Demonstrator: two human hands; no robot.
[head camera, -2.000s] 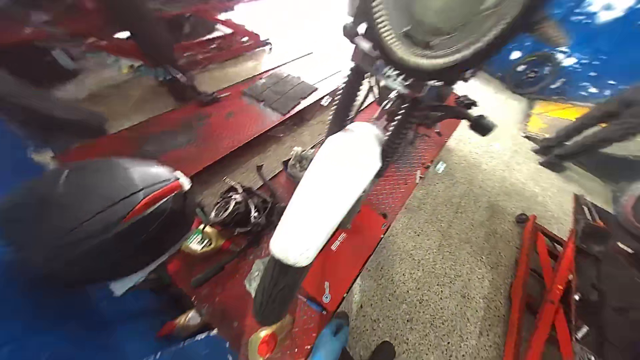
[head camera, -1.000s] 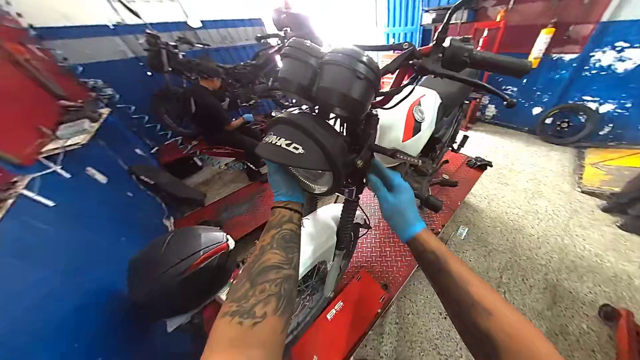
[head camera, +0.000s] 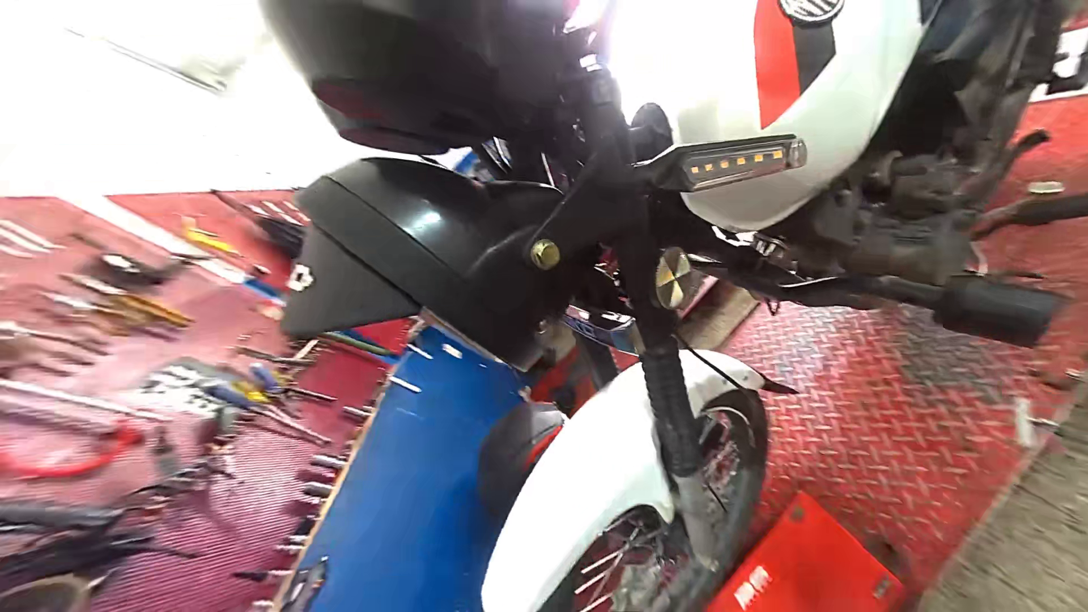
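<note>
Neither of my hands shows in the head view. A motorcycle's front end fills the middle. Its black headlight cowl (head camera: 425, 246) is seen from the side, with a brass-coloured bolt (head camera: 545, 254) at its bracket. Black gauge housings (head camera: 442, 68) stand above it, blurred. A turn signal with amber LEDs (head camera: 739, 163) sticks out beside the white fuel tank (head camera: 807, 93). Below are the black fork gaiter (head camera: 667, 408), the white front fender (head camera: 586, 476) and the spoked front wheel (head camera: 748, 450).
Hand tools, among them pliers (head camera: 263, 399), hang on a red tool board (head camera: 280, 476) at left, beside a blue wall (head camera: 408, 476). The bike stands on a red diamond-plate lift (head camera: 850, 408) with a red metal plate (head camera: 807, 561). A black-and-red motorcycle part (head camera: 518, 450) lies behind the fender.
Both gloved hands, at the headlight one second ago, are out of view. The view has swung and moved closer to the bike's side, with the tool board now at left.
</note>
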